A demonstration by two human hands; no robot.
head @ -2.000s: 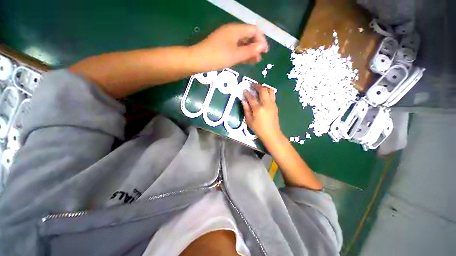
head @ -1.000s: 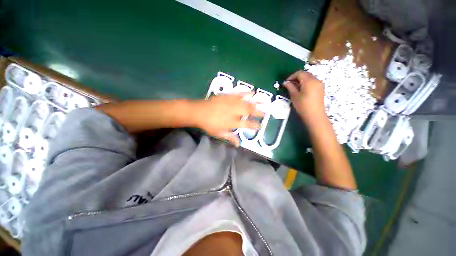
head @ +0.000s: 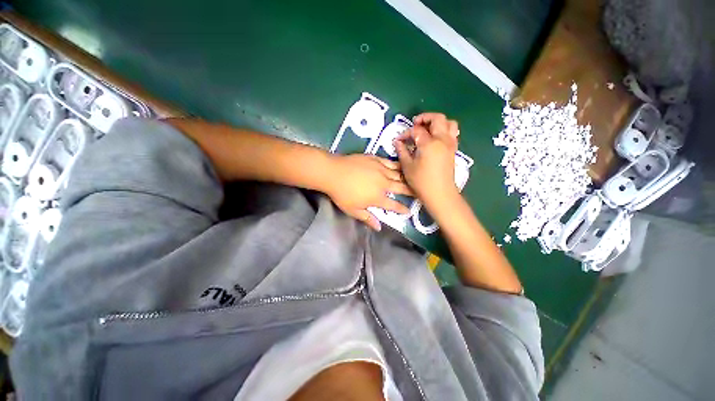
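Note:
White oval plastic housings (head: 363, 123) lie side by side on the green surface, hub ends away from me. My left hand (head: 365, 185) lies palm down across the middle of the housings, fingers spread and touching them. It covers part of their loops. My right hand (head: 430, 157) is bent over the housings beside it, thumb and fingertips close together near the hub of a middle housing. Any small part between these fingertips is too small or hidden to tell. A pile of small white plastic parts (head: 545, 160) is spread to the right of my hands.
A carton (head: 90, 53) of white housings stands at the left. More housings (head: 623, 188) are heaped loosely beyond the parts pile. Brown board (head: 576, 66) lies behind the pile, with a greyish crumpled bag (head: 647, 39) at the far right. A white stripe (head: 455, 45) crosses the green surface.
My right hand has moved left from the edge of the parts pile to the housings. My left hand stays on the housings. The camera view has shifted a little.

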